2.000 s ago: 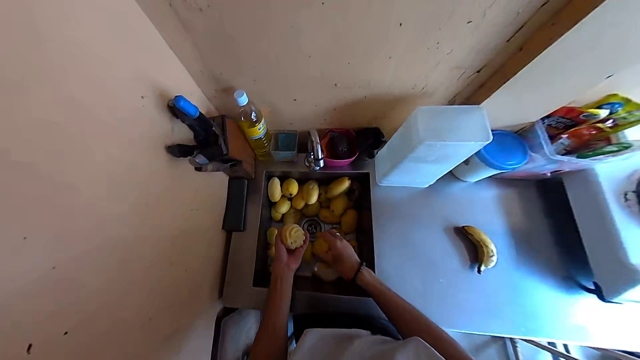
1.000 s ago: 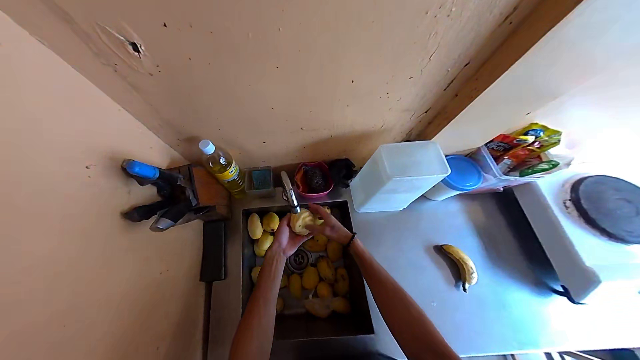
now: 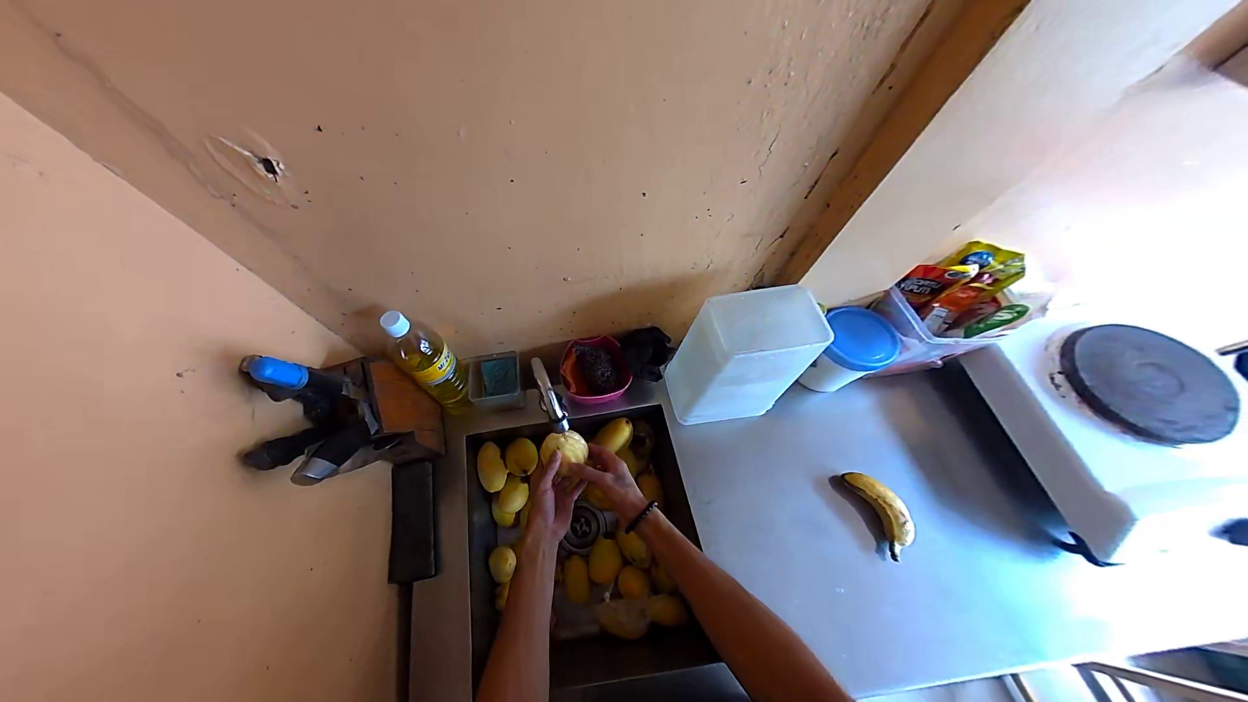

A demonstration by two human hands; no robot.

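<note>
My left hand point(image 3: 554, 497) holds a round pale-yellow sponge or scrubber point(image 3: 565, 450) just under the spout of the sink faucet point(image 3: 550, 395). My right hand point(image 3: 609, 480), with a dark bracelet at the wrist, reaches to the same thing from the right; its fingertips touch the lower right side, and whether it grips anything else is hidden. Several yellow mangoes point(image 3: 604, 562) lie below and around the hands in the metal sink point(image 3: 585, 673), around the drain strainer point(image 3: 584, 526). A clear plastic bag seems to lie among the lower fruit.
Left of the sink stand a knife block point(image 3: 405, 408) and an oil bottle point(image 3: 425, 361). Behind it are a small container point(image 3: 495, 378) and a pink bowl point(image 3: 595, 395). To the right are a tall plastic container point(image 3: 746, 356), a blue-lidded tub point(image 3: 850, 346), a banana point(image 3: 882, 509) and a stove point(image 3: 1131, 390).
Both hands have moved from over the sink's middle to beneath the faucet, with the pale-yellow thing still held. The view has tilted upward.
</note>
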